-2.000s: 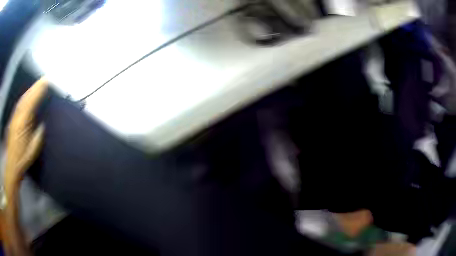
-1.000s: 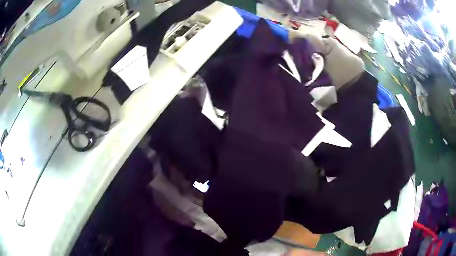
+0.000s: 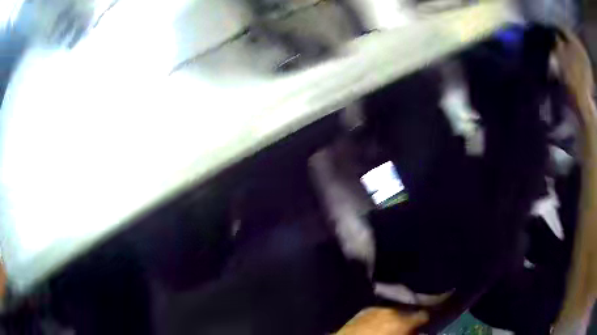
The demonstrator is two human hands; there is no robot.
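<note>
Dark purple-black cut cloth (image 3: pixel 281 255) hangs and lies heaped below the white table's front edge. My right arm runs up the right rim, and my right hand (image 3: pixel 568 55) is at the dark cloth at the upper right. It is blurred, and its grip is unclear. A skin-coloured sliver at the far left edge may be my left hand (image 3: pixel 2 281), almost wholly cut off. A skin-coloured shape (image 3: pixel 386 322) at the bottom edge is not clear enough to name.
The white table (image 3: pixel 216 124) crosses the upper left, glaring brightly. A blurred dark object (image 3: pixel 288 39) lies on it, perhaps the shears. A white label (image 3: pixel 383 183) and pale scraps (image 3: pixel 468 124) lie among the cloth. Green floor (image 3: pixel 481 325) shows at the bottom right.
The view has swung, moving the table and cloth in the picture. My right arm has come in at the right. The tray and white piece on the table are no longer clear.
</note>
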